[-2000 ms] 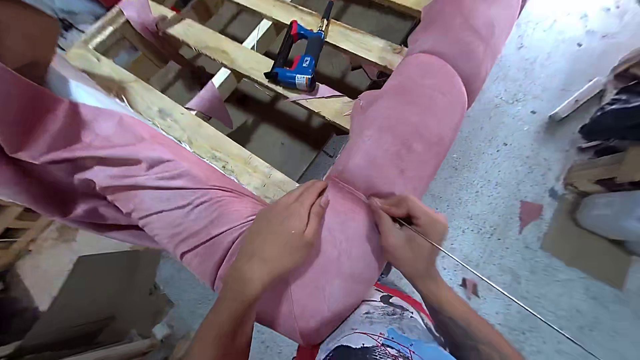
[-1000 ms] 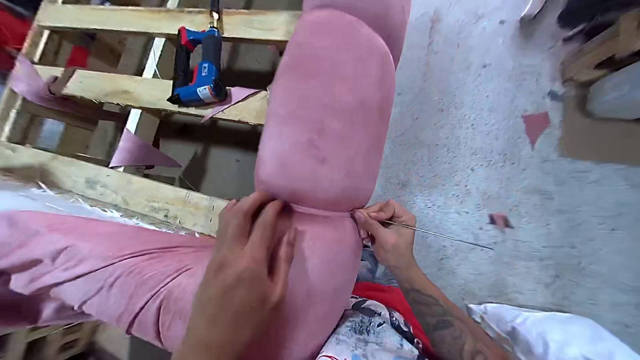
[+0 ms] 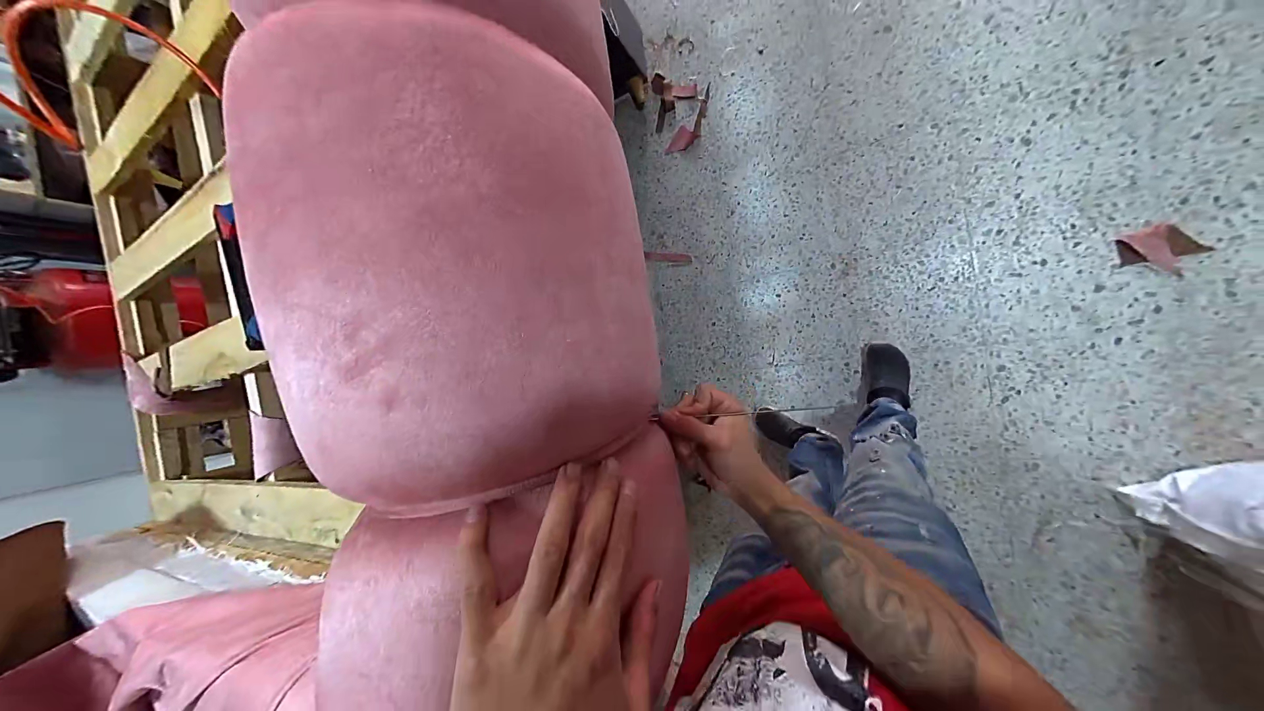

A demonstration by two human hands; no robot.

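Pink velvet-like upholstery (image 3: 444,237) covers rounded padded sections, with a seam groove (image 3: 513,488) between two of them. My left hand (image 3: 558,592) lies flat with spread fingers on the lower section, fingertips at the groove. At the groove's right end, my right hand (image 3: 716,434) pinches a long thin metal rod or needle (image 3: 765,411), which points out to the right over the floor. Its inner tip is hidden at the fabric's edge. A blue and black tool (image 3: 235,276), a staple gun in the earlier views, is mostly hidden behind the padding's left edge.
A wooden slatted frame (image 3: 188,355) stands at the left, with pink fabric scraps on it. An orange hose (image 3: 44,109) and a red tank (image 3: 84,316) are beyond. Loose pink fabric (image 3: 217,642) hangs lower left. Fabric scraps (image 3: 1160,247) lie on the speckled floor; a white bag (image 3: 1210,504) is at right.
The view has swung markedly toward the padding and floor. My left hand, bunched at the groove one second ago, now lies flat with fingers spread. My right hand still holds the thin rod at the groove's right end.
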